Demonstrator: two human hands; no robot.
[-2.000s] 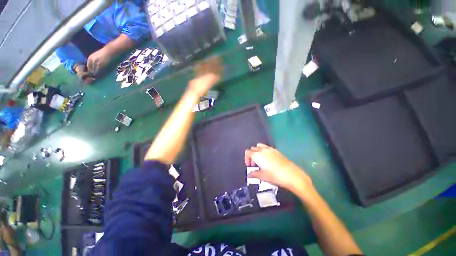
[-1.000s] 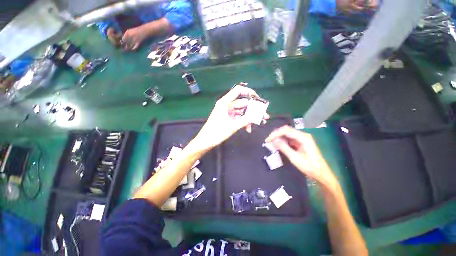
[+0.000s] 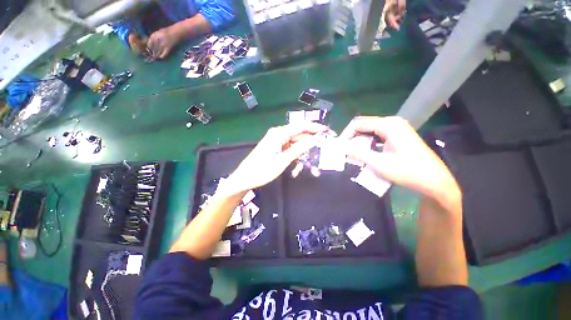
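Observation:
My left hand (image 3: 272, 156) and my right hand (image 3: 394, 153) are close together above the back of the black divided tray (image 3: 282, 256). My left fingers hold a dark-and-white display unit (image 3: 310, 157). My right fingers hold a white module (image 3: 332, 155) against or beside it; the exact contact is blurred. Another white module (image 3: 372, 181) shows below my right hand; whether it is held too is unclear. Two dark frames (image 3: 308, 240) and a white module (image 3: 359, 232) lie in the near part of the right compartment. White modules (image 3: 244, 215) are piled in the left compartment.
Small phone-like units (image 3: 246, 95) lie beyond the tray. A side tray with dark parts (image 3: 143, 194) stands at left. Large black trays (image 3: 494, 200) are at right, under a slanting grey post (image 3: 463, 62). A blue-clad person's hands (image 3: 156, 45) are across the bench beside a pile of modules (image 3: 216, 55).
My right hand has risen from the tray to meet my left hand, bringing white modules up. Pieces beyond my left hand, hidden before, now show on the bench.

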